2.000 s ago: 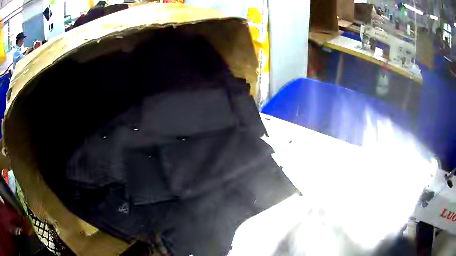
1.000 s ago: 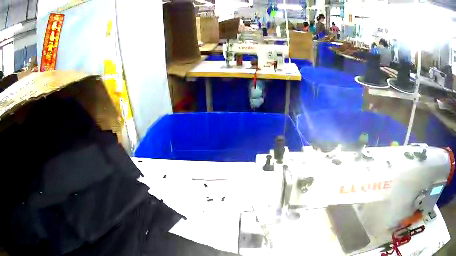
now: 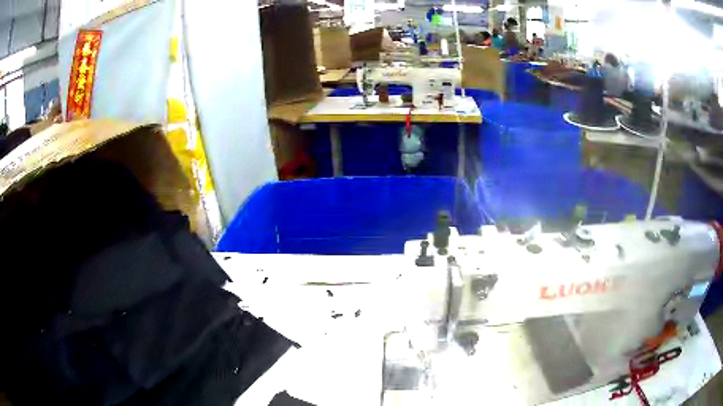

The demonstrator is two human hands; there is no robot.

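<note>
A white sewing machine point(image 3: 587, 277) with red lettering stands at the right on the white tabletop point(image 3: 317, 317). Its needle area is glaring and hard to make out. A heap of black fabric pieces point(image 3: 135, 293) fills the left side, inside a cardboard box point(image 3: 158, 166). The edge of a small black piece point(image 3: 289, 399) shows on the tabletop at the bottom of the picture, cut off by it. Neither of my hands is in view.
A dark flat object point(image 3: 559, 349) lies under the machine arm. A tangled red cord point(image 3: 644, 371) lies at the right. Black scraps point(image 3: 337, 315) dot the tabletop. A blue bin point(image 3: 341, 218) stands behind it, with another machine table point(image 3: 396, 111) beyond. Thread cones are at upper right.
The view has swung right from the box to the machine, then shifted slightly. At the bottom, the dark strip reaching across from the heap has gone and a small separate black piece shows.
</note>
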